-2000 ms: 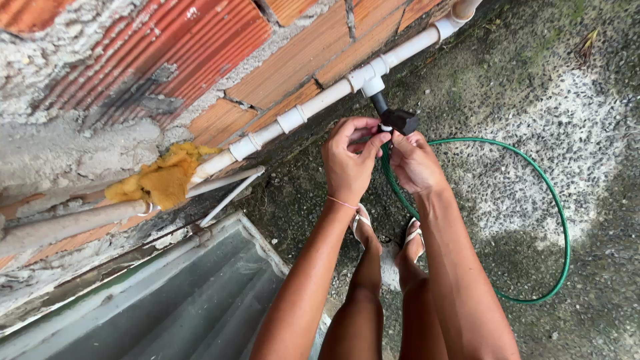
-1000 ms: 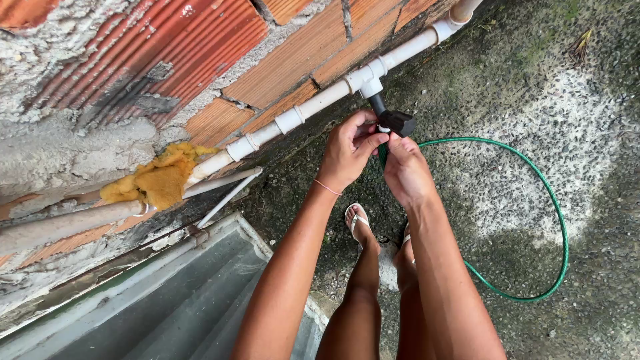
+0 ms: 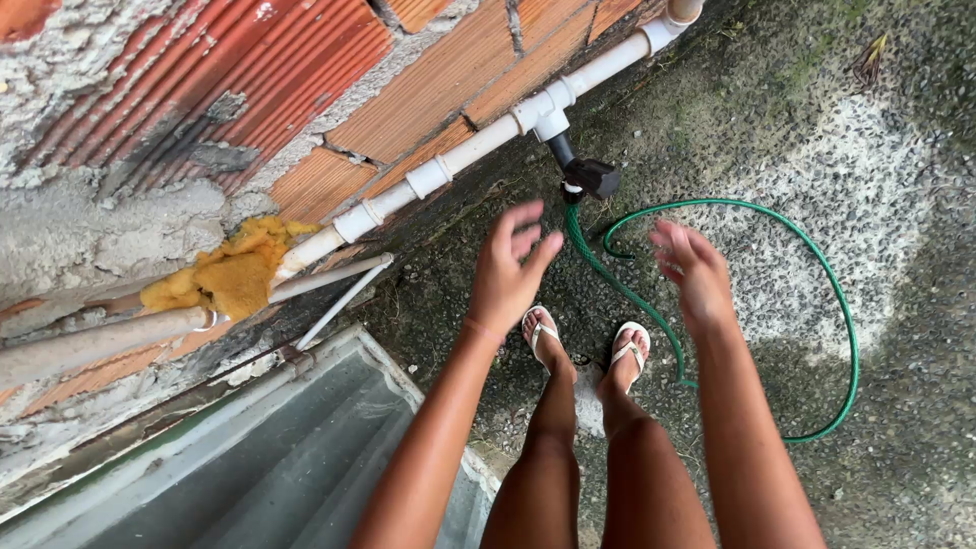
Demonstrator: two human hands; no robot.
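Note:
My left hand (image 3: 512, 267) is in the air just below the black plastic tap (image 3: 592, 178), fingers apart and nothing in it. To the right, my right hand (image 3: 695, 274) is also raised with loosely curled, parted fingers, holding nothing. The tap hangs from a dark stub under a white PVC tee (image 3: 543, 113). A green garden hose (image 3: 627, 293) is attached at the tap's outlet and runs down between my hands. Its looped length (image 3: 848, 328) lies on the ground to the right, partly hidden by my right forearm.
White PVC pipe (image 3: 480, 147) runs along a hollow-brick wall (image 3: 427, 76), with yellow foam (image 3: 236, 271) around one part. A framed glass panel (image 3: 282, 457) lies at lower left. My feet in white flip-flops (image 3: 543, 332) stand on rough, mossy concrete (image 3: 900, 427).
Both hands have come away from the tap and hose end and moved apart, the left one to the left and the right one to the right. The hose joint, covered before, now shows.

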